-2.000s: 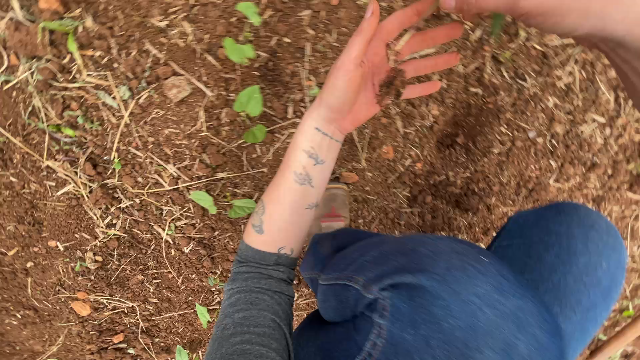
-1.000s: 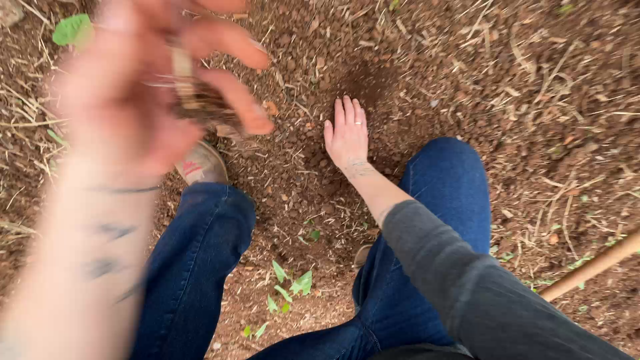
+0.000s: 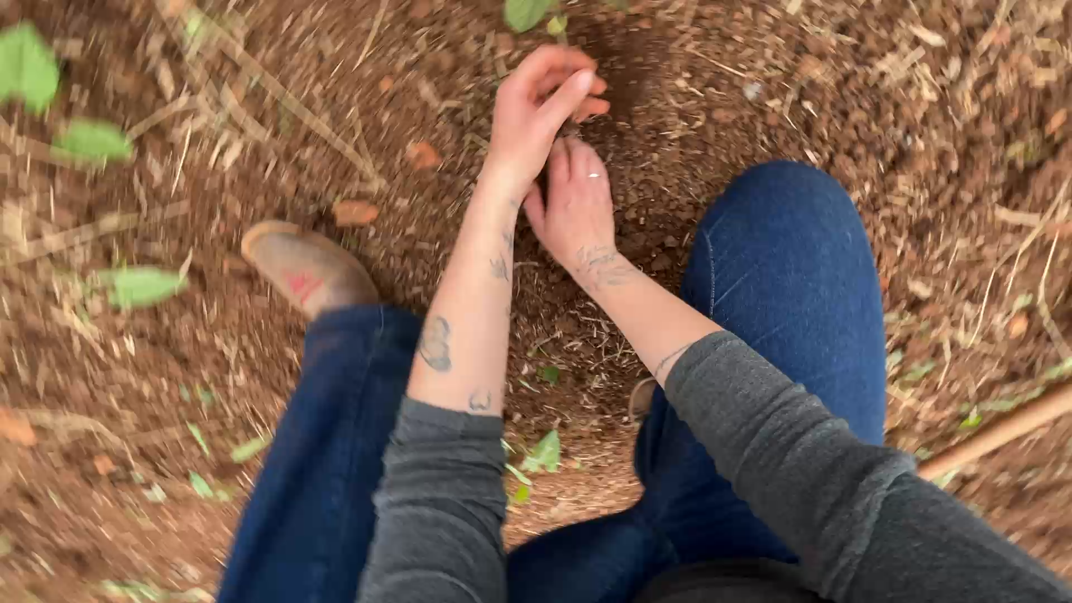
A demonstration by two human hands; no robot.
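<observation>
My left hand (image 3: pixel 540 113) is over the brown soil (image 3: pixel 662 180) near the top centre, fingers curled and thumb bent in; whether anything lies inside the fingers is hidden. Just below it my right hand (image 3: pixel 578 197), with a ring on one finger, rests back up on the soil, its fingertips close under the left hand. A dark hollow (image 3: pixel 641 71) in the soil lies to the right of the left hand's fingers. A small green seedling (image 3: pixel 529 12) stands just above the left hand at the top edge.
My shoe (image 3: pixel 310 268) is on the left and my bent knee (image 3: pixel 787 243) on the right. Green leaves (image 3: pixel 92 141) and dry stalks (image 3: pixel 285 96) lie at the left. A wooden pole (image 3: pixel 997 431) crosses the lower right. Reddish stones (image 3: pixel 355 213) dot the ground.
My left hand, raised close to the camera one second ago, has come down beside my right hand at the soil. The view has shifted.
</observation>
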